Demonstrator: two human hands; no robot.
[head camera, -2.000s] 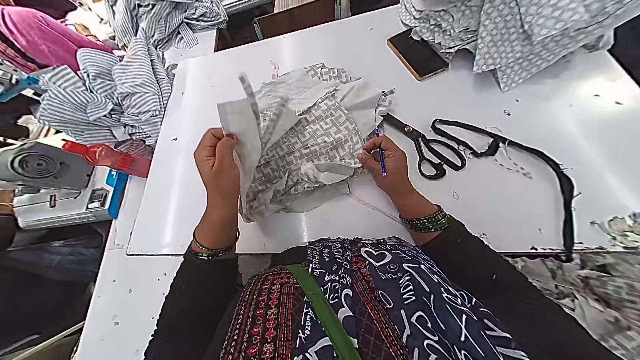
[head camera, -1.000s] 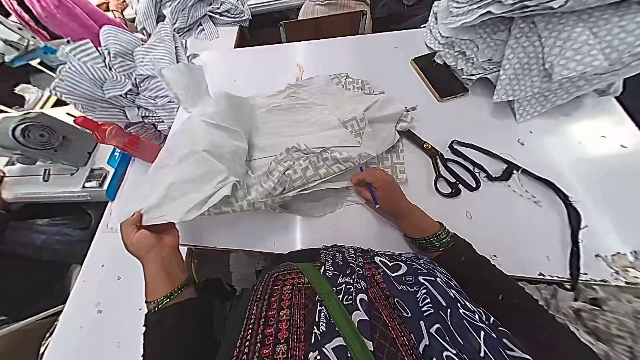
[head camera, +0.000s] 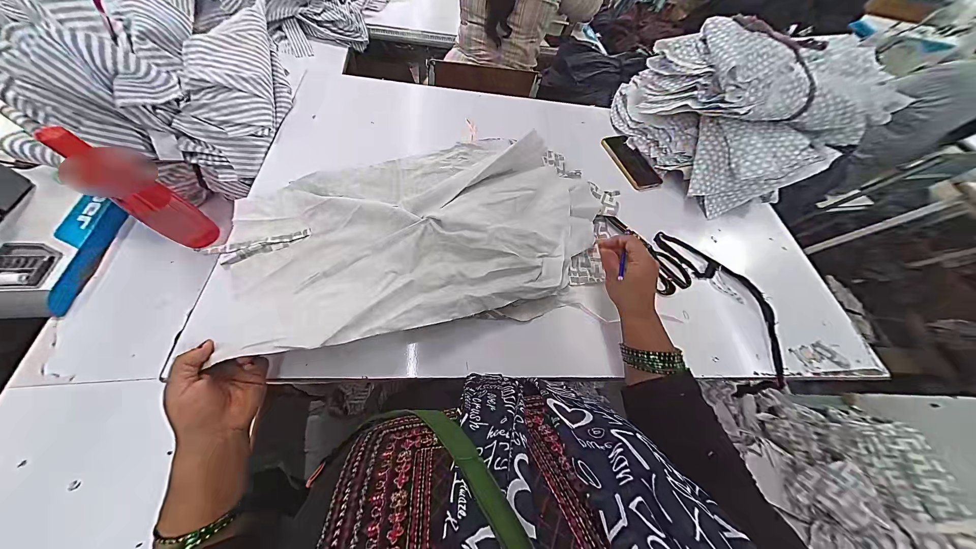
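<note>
A pale cloth garment piece (head camera: 412, 244) lies spread over the white table, its plain side up, with patterned parts showing at its right edge. My left hand (head camera: 217, 381) pinches the near left corner of the cloth at the table's front edge. At the right end of the cloth, my right hand (head camera: 629, 271) holds a blue pen (head camera: 621, 264). Whether its fingertips also grip the cloth is hard to tell. Black-handled scissors (head camera: 671, 267) lie just right of that hand, partly hidden by it.
A phone (head camera: 631, 162) lies near a stack of dotted cloth (head camera: 747, 99) at the back right. Black trim (head camera: 759, 305) curves toward the table's front edge. Striped cloth (head camera: 221, 91) is heaped at the back left, near a red object (head camera: 171, 213). Cloth pieces (head camera: 854, 465) lie below the table at right.
The cloth, bunched up two seconds ago with its pattern showing, is now spread out with its plain side up. My left hand has moved left and toward me with the corner.
</note>
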